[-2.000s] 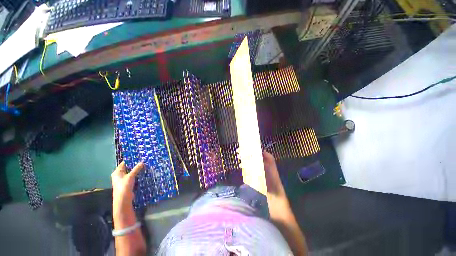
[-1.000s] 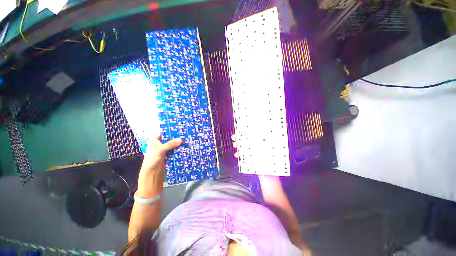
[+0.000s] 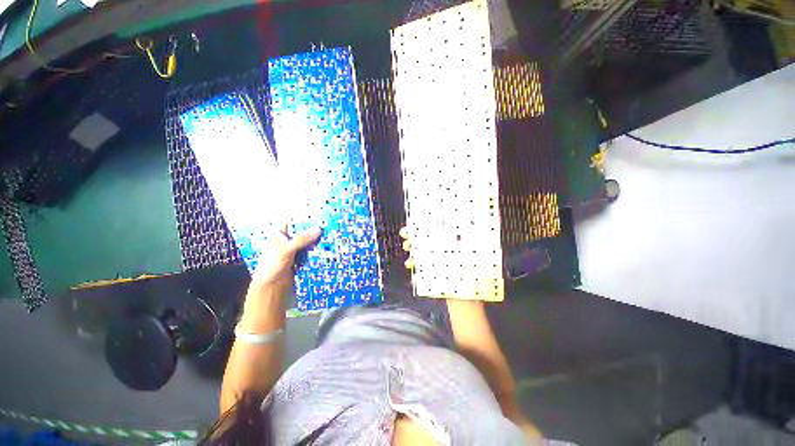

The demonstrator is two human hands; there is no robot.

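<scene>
My left hand (image 3: 283, 253) grips the lower left edge of a blue circuit board panel (image 3: 336, 174), thumb on its face, pale parts and glare showing. My right hand (image 3: 407, 250) holds a second panel (image 3: 449, 157) upright beside it, its pale dotted back showing; only fingertips show at its left edge, the rest is behind it. Another blue-white panel (image 3: 228, 165) lies tilted on the rows at the left. Racked boards show as dark dotted rows (image 3: 199, 209) at the left and yellow-tan stripes (image 3: 520, 91) at the right.
A black round stool (image 3: 141, 350) stands below the bench at the left. A white surface (image 3: 689, 226) is at the right with a dark cable across it. A narrow speckled strip (image 3: 19, 253) lies at far left. A yellow clip lead (image 3: 168, 63) hangs near the shelf edge.
The left hand has gone from the left-hand board to a blue panel now held up. The right hand's panel has turned from nearly edge-on to show its dotted back.
</scene>
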